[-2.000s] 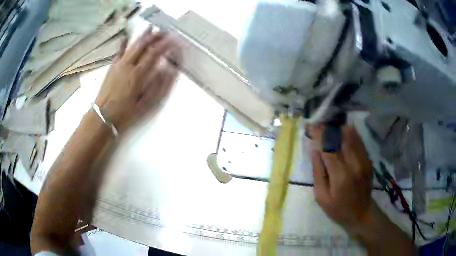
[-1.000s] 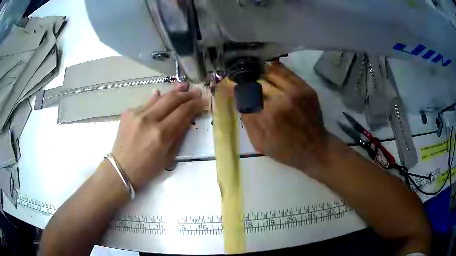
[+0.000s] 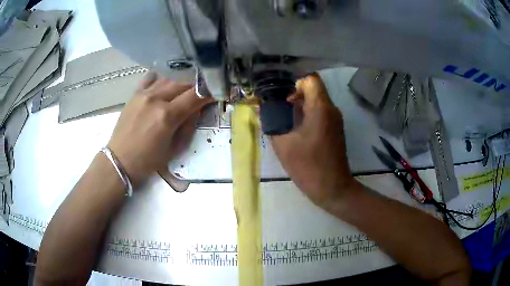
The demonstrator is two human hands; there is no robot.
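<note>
A beige zipped panel (image 3: 95,95) with a shiny toothed line lies left of the needle area. My left hand (image 3: 162,117) rests on its right end, fingertips close to the presser foot. My right hand (image 3: 316,134) is just right of the needle, behind and beside the dark round-ended knob (image 3: 277,116); its fingertips are partly hidden, and I cannot tell what they hold. The yellow tape strip (image 3: 247,190) runs from the foot to the table's front edge. The white sewing machine head (image 3: 358,39) hides the panel's right end and upper edge.
A pile of cut pieces (image 3: 28,67) lies at the far left. Waiting zippers (image 3: 411,111) lie right of my right hand. Thread snips (image 3: 407,174) with red and black handles and a black cord (image 3: 470,223) lie at the right. A printed ruler (image 3: 212,254) follows the front edge.
The panel and my left hand have moved left and slightly up in the view. My right hand's fingers have drawn closer together beside the dark knob. Two seconds ago my left hand was further from the foot.
</note>
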